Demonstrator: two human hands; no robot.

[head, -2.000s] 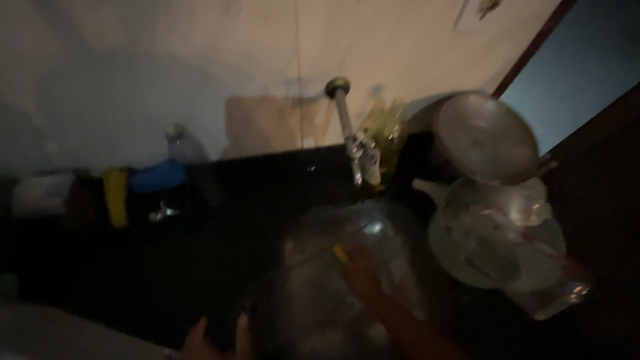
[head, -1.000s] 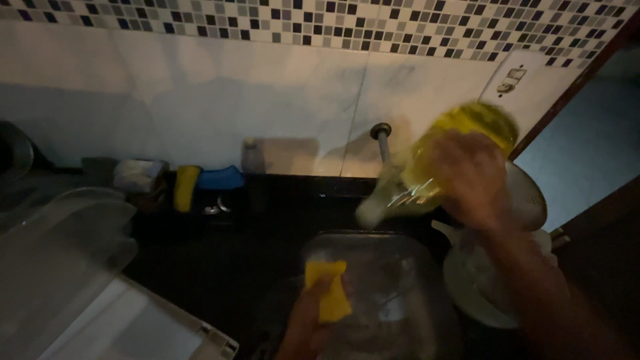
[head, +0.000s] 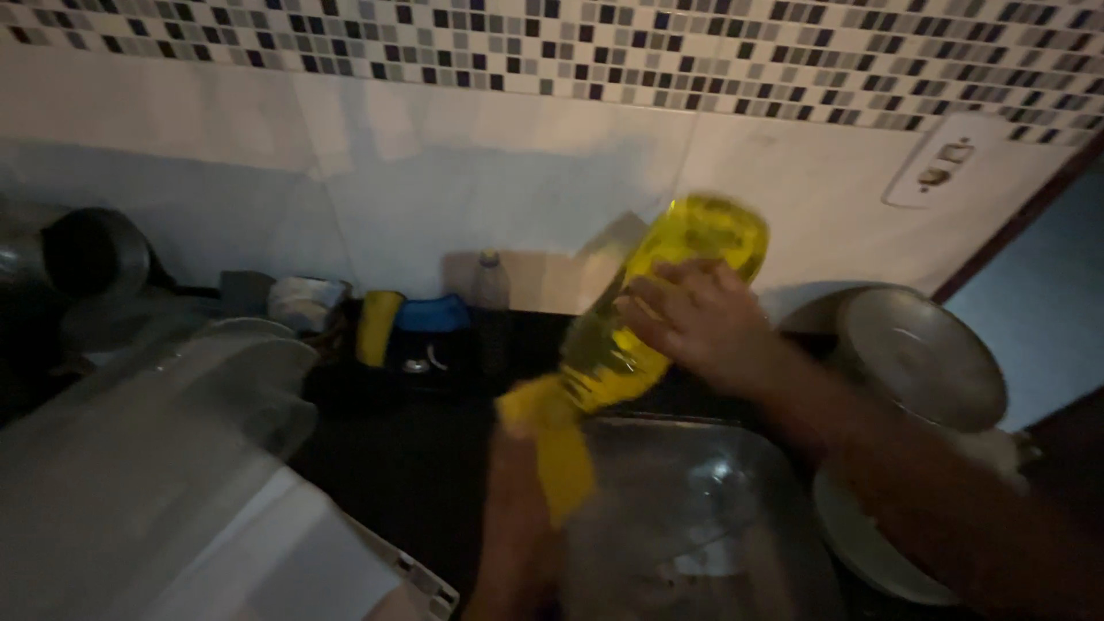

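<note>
My right hand (head: 699,323) grips a large clear plastic bottle of yellow liquid (head: 711,228), tilted with its neck end down to the left. Below it, my left hand (head: 517,466) holds a yellow sponge or cloth (head: 565,470) against the bottle's lower end, which hides the bottle's mouth. Blur keeps me from telling whether liquid flows. Both hands are over the left rim of a steel sink basin (head: 724,483), which has a wet shine inside.
A dish rack with translucent plastic ware (head: 155,431) stands at the left. Along the wall are a yellow sponge (head: 377,328), a blue cloth (head: 434,314) and a small clear bottle (head: 492,297). A round metal pan or lid (head: 923,358) and a pale bowl (head: 871,535) are at the right.
My right hand, in the basin two seconds ago, held the bottle one second ago; the bottle is now tilted more steeply. The yellow sponge or cloth in my left hand has come up to its lower end.
</note>
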